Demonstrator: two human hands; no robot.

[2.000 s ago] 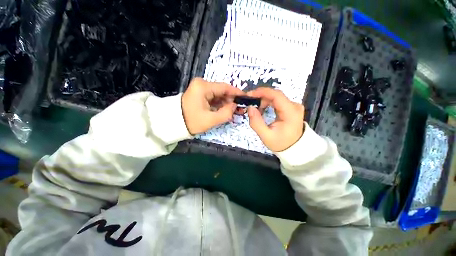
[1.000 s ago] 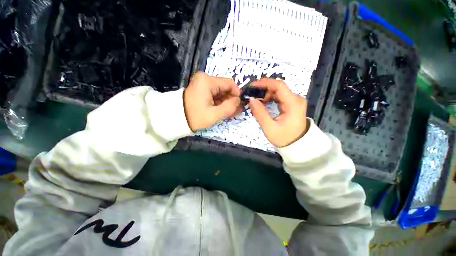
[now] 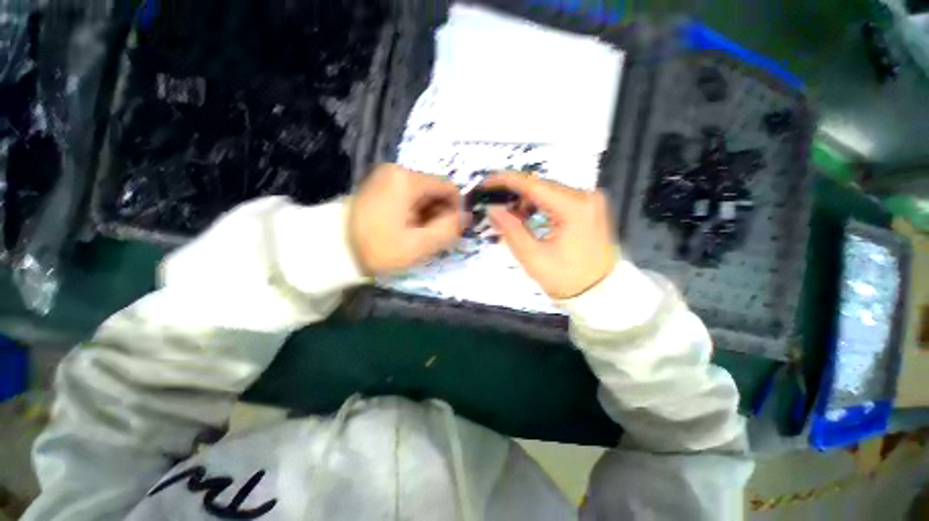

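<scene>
A small black plastic housing point(image 3: 495, 195) is held over the middle tray, blurred and partly hidden by fingers. My right hand point(image 3: 560, 232) pinches it between thumb and fingertips. My left hand point(image 3: 407, 220) is at its left end with its fingers bent; whether it grips the housing or a small piece is too blurred to tell. Under the hands, the middle tray point(image 3: 479, 311) holds white inserts point(image 3: 530, 81), packed at the top and scattered lower down, with some dark bits among them.
The left tray point(image 3: 143, 230) is full of black parts. The right tray point(image 3: 703, 331) holds a pile of black units point(image 3: 703, 193) with bright spots. A blue-rimmed bin point(image 3: 851, 427) of white pieces is far right. A clear bag point(image 3: 39, 280) lies far left. Blue handles point(image 3: 800, 397) show beside the bin.
The whole view has shifted, with the trays a little further left in the picture and more blurred. The black housing is more covered by fingers. My hands remain close together over the middle tray.
</scene>
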